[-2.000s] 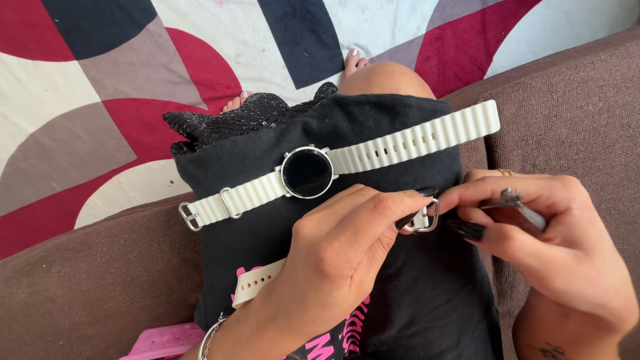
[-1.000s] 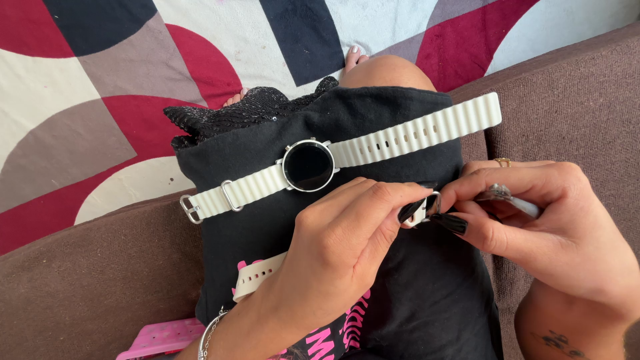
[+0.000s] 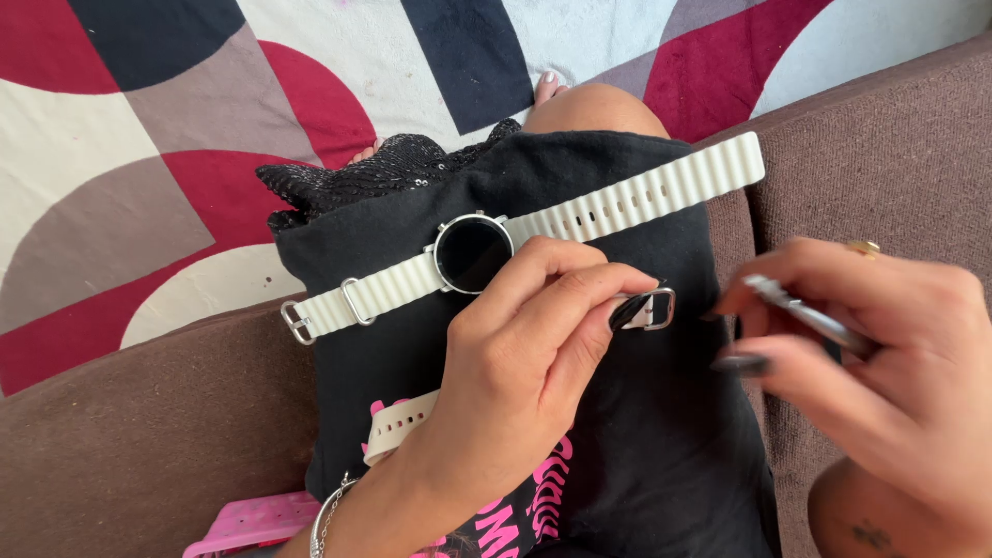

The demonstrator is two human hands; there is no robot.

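My left hand [image 3: 527, 349] pinches a white watch strap [image 3: 639, 314] close to its silver pin buckle [image 3: 661, 308]. Under that forearm, a cream strap end with holes [image 3: 394, 425] shows; whether it belongs to the same strap is hidden. A smartwatch with a round black face [image 3: 471, 254] and ridged white bands [image 3: 659, 190] lies across black cloth on the lap, partly behind my left fingers. To the right of the buckle and apart from it, my right hand [image 3: 868, 341], blurred, holds a slim metallic tool [image 3: 814, 316], its kind unclear, across the fingers.
Black printed cloth [image 3: 666, 434] covers the lap, with black sequinned fabric [image 3: 395, 167] at its far edge. A brown sofa seat [image 3: 155, 418] extends on both sides. At the lower left is a pink plastic container [image 3: 256, 523]. A patterned rug [image 3: 302, 85] spreads beyond.
My right hand has let go at the buckle and moved right, away from it, with the tool still held. My left hand stays on the strap.
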